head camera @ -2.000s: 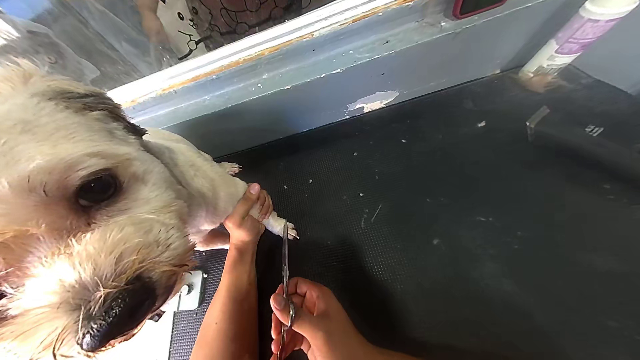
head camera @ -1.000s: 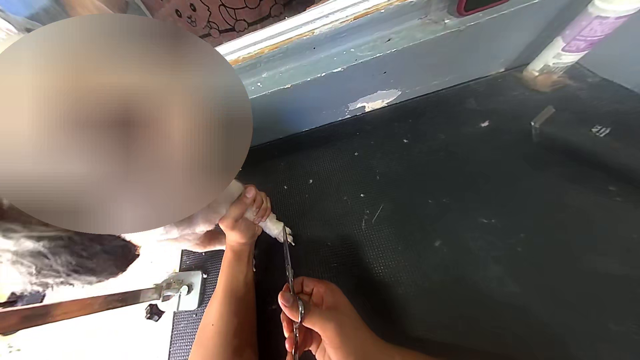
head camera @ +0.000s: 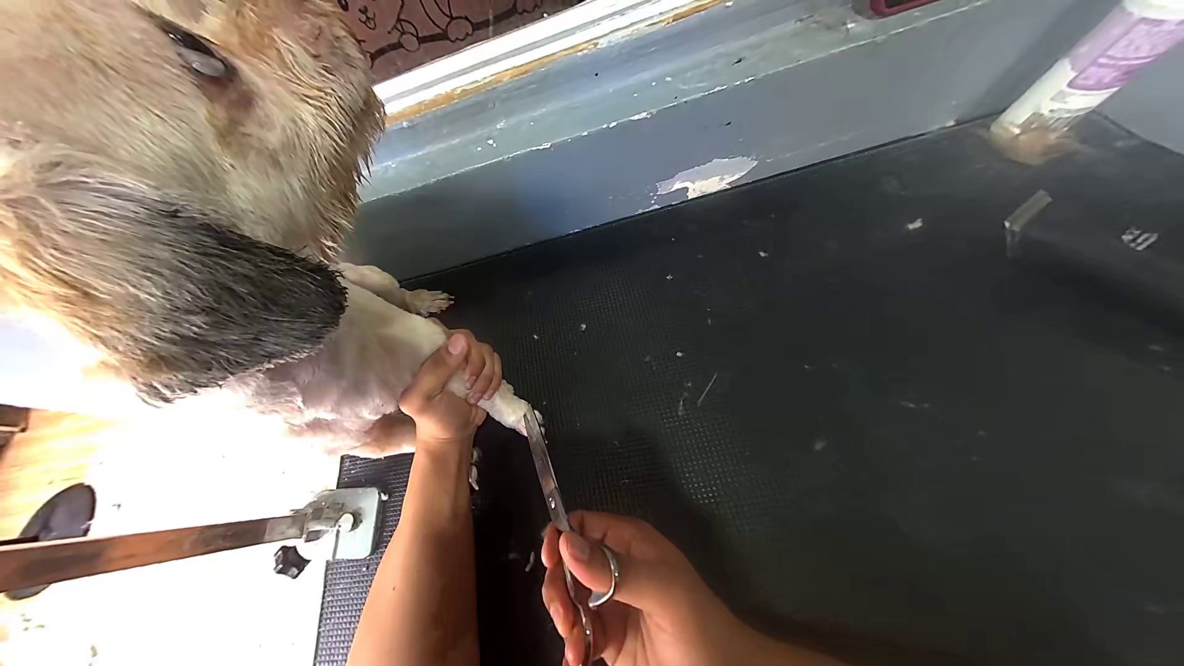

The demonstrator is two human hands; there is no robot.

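Observation:
A light-coated dog [head camera: 231, 120] with a dark-tipped ear [head camera: 250, 287] fills the upper left, its head turned so that one eye shows. My left hand [head camera: 453, 387] is wrapped around its short-clipped leg [head camera: 393, 333], above the paw. The paw [head camera: 511, 410] sticks out to the right of my fingers. In my right hand [head camera: 610, 583] are metal scissors [head camera: 544, 462], thumb at one finger ring. Their blades point up toward the paw, and the tips overlap its edge. Whether the tips touch the fur I cannot tell. Another paw [head camera: 428, 302] rests farther back.
A black textured mat [head camera: 832, 416] bears scattered hair clippings. Behind it runs a grey wall [head camera: 629, 139] with chipped paint. A white and purple bottle [head camera: 1082, 69] stands at the back right. At left, a metal arm [head camera: 166, 550] is clamped to the table edge with a black knob [head camera: 290, 561].
The dog's head has turned; its nose, in view two seconds ago, is no longer seen, and the dark-tipped ear now shows. My left hand keeps its hold on the leg, and my right keeps the scissors.

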